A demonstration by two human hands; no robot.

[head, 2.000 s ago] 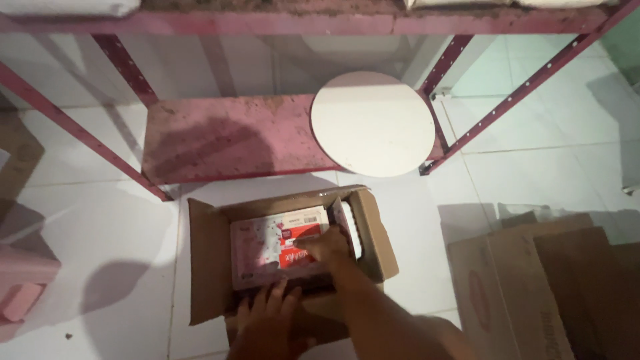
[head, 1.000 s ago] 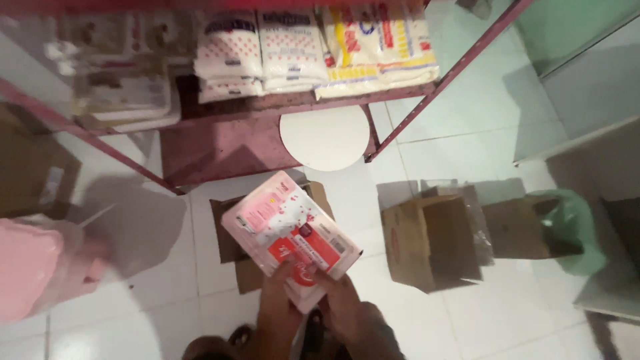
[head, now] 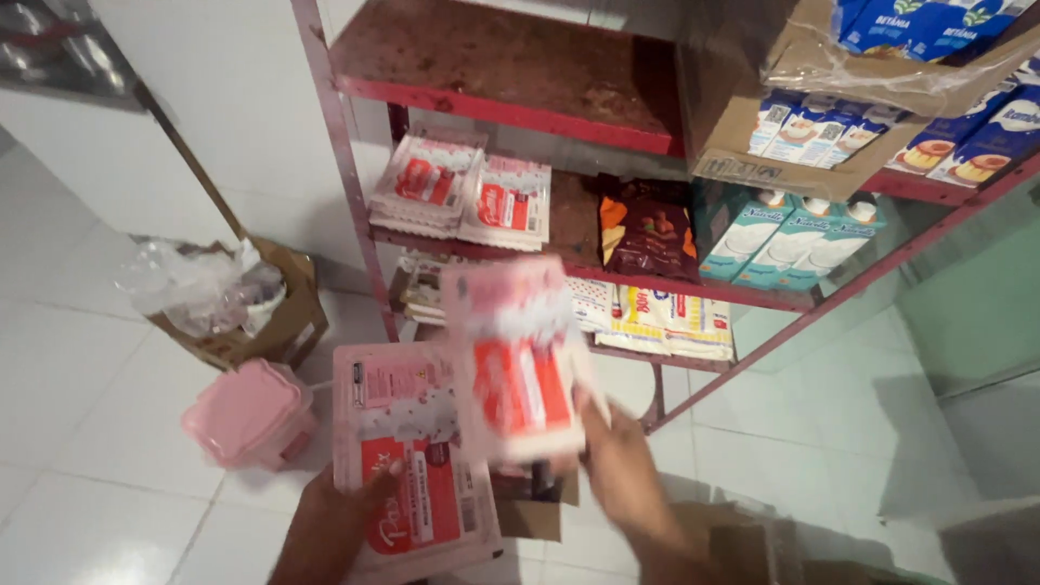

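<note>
My left hand [head: 349,504] grips a flat pink-and-red plastic package [head: 414,463] by its lower left part, thumb on top. My right hand [head: 609,455] holds a second package of the same design [head: 520,366] by its right edge, blurred and partly over the first one. Beyond them, similar packages [head: 426,175] lie stacked at the left of a red metal shelf, with another pile [head: 508,199] beside them. Below the packages in my hands, a cardboard box [head: 528,520] shows only in part.
Right of the piles are a dark brown bag [head: 647,231] and teal-and-white cartons [head: 792,244]. Yellow-and-white bags [head: 674,321] lie one shelf lower. An opened carton of blue packs [head: 731,166] stands upper right. A pink lidded container [head: 244,414] and a cardboard box with clear plastic [head: 276,325] stand on the tiled floor.
Two seconds ago both hands were at the open cardboard box; one second ago they held packages together above it. Now each hand holds its own package, apart. The view has swung up to the shelves.
</note>
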